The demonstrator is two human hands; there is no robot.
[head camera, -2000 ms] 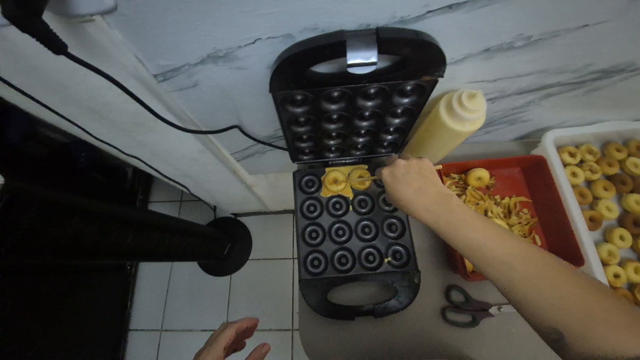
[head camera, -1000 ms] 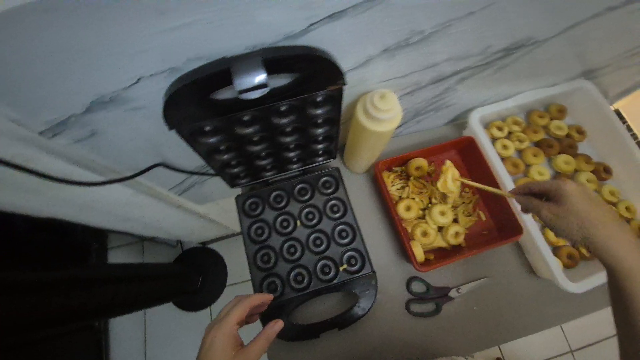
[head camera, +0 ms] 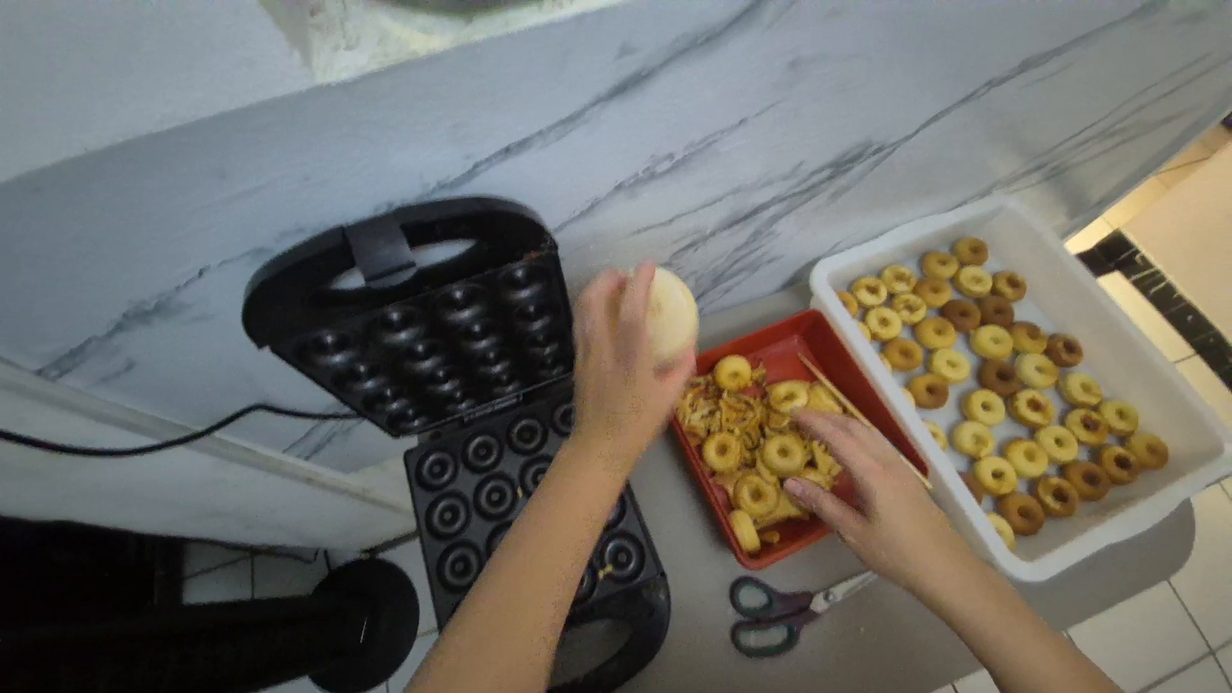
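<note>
My left hand (head camera: 626,361) is wrapped around the squeeze bottle of pale batter (head camera: 671,313), slightly blurred, with the bottle's round end toward the camera. Below my left forearm lies the open mini doughnut maker (head camera: 496,493), its ring moulds bare but for small yellow crumbs. Over the right part of the red tray (head camera: 818,337) hovers my right hand (head camera: 852,472), fingers apart and holding nothing. In that tray are several mini doughnuts (head camera: 782,452) and browned batter scraps (head camera: 736,414). A wooden stick (head camera: 861,416) leans along the tray's right side.
A white plastic bin (head camera: 1006,212) with many mini doughnuts stands at the right. Scissors (head camera: 780,616) lie on the grey table (head camera: 847,645) in front of the red tray. A black cord (head camera: 221,423) runs left from the doughnut maker, beside the marbled wall (head camera: 731,144).
My left hand has moved from the doughnut maker's front edge to the bottle and taken hold of it. My right hand has let go of the stick, which now rests in the red tray.
</note>
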